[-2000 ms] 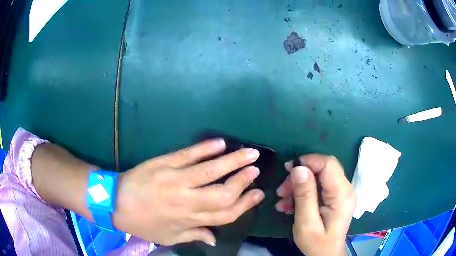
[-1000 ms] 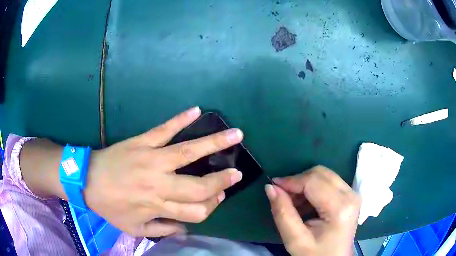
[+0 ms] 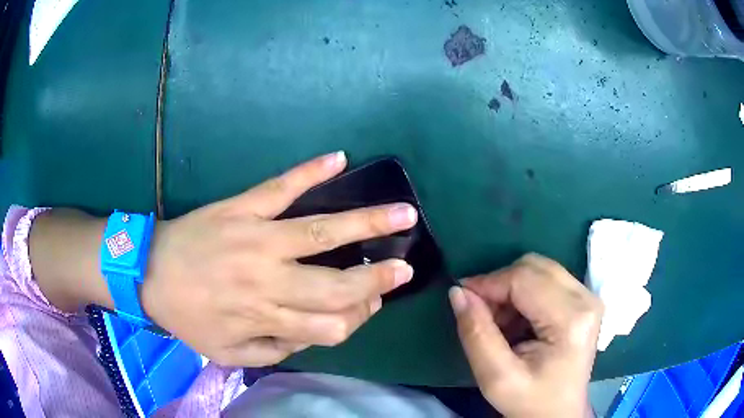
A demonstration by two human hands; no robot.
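A black glossy phone screen assembly (image 3: 371, 186) lies on the green mat near its front edge, tilted in view. My left hand (image 3: 277, 261) lies flat over it with spread fingers, pressing it down and hiding its left and lower parts. A blue wrist strap (image 3: 127, 263) is on my left wrist. My right hand (image 3: 522, 326) pinches a tiny dark thin pick (image 3: 455, 282) between thumb and index finger. Its tip is at the screen's right edge; most of it is hidden, and contact is hard to tell.
A crumpled white wipe (image 3: 624, 265) lies right of my right hand. A white blade-like stick (image 3: 697, 181) lies behind it. A clear container (image 3: 677, 28) stands at the back right. White paper (image 3: 47, 24) is at the back left. Blue bins (image 3: 681, 384) show below the mat's edge.
The screen came more into view and turned under my left hand. My right hand moved slightly left, then a little right, with the pick now at the screen's right edge.
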